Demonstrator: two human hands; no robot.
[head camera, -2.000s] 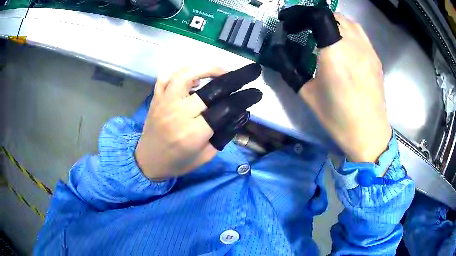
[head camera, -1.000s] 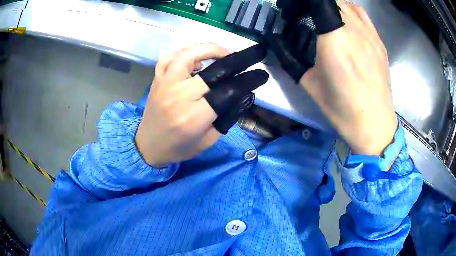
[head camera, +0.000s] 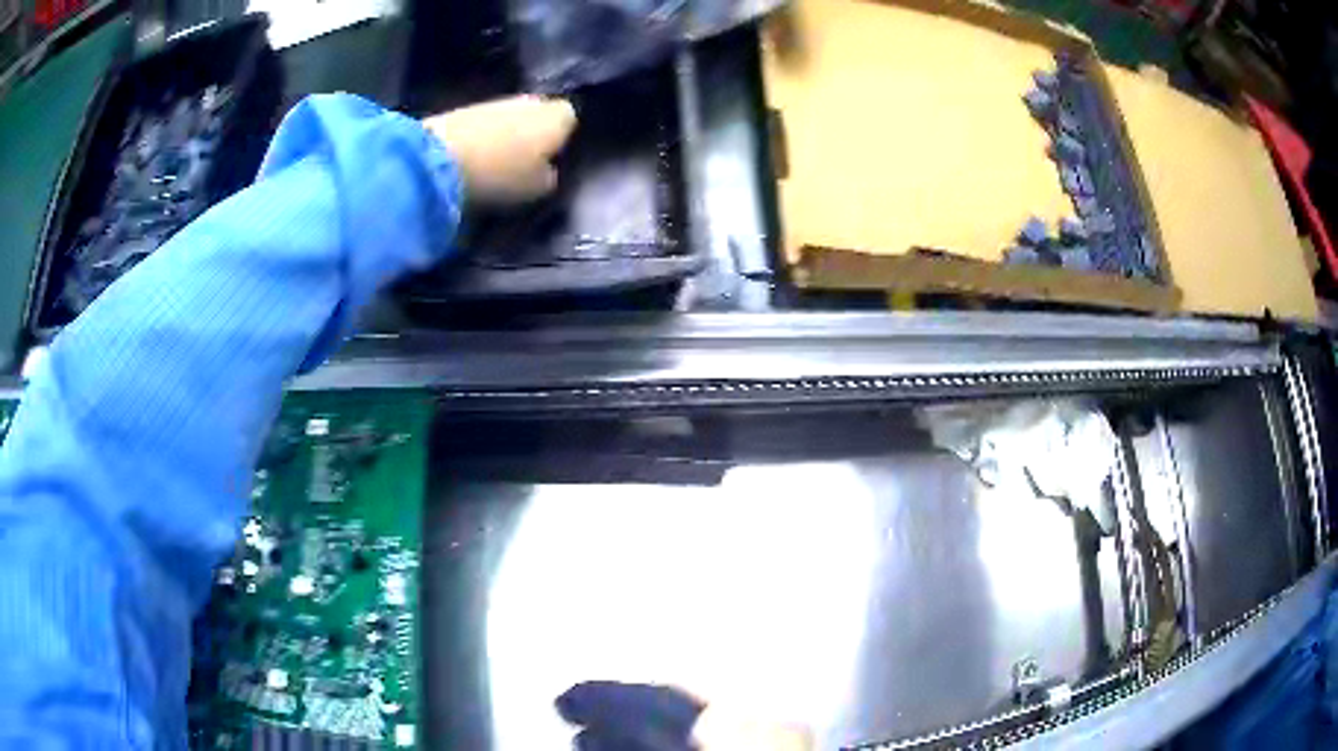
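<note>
My left hand (head camera: 511, 147), blurred, reaches over a black parts bin (head camera: 631, 191) beyond the rail; its fingertips are lost against the dark bin, so a grip cannot be told. My right hand (head camera: 660, 722) is cut off by the bottom edge, over the shiny conveyor bed; black finger cots point left, and whether it holds anything cannot be told. The green circuit board (head camera: 341, 558) lies on the conveyor at the left, partly covered by my left sleeve. Part of a grey block row (head camera: 286, 739) shows at its bottom edge.
A cardboard tray (head camera: 910, 140) with loose grey blocks (head camera: 1079, 169) stands beyond the conveyor rail (head camera: 822, 335). Another dark bin (head camera: 140, 191) of loose parts is at the upper left. A crinkled plastic bag (head camera: 616, 33) hangs over the middle bin. Crumpled whitish material (head camera: 1049, 448) lies in the conveyor.
The view has swung from my body to the conveyor and bins. My left hand has moved from the board's near edge out to the black bin. My right hand is off the board.
</note>
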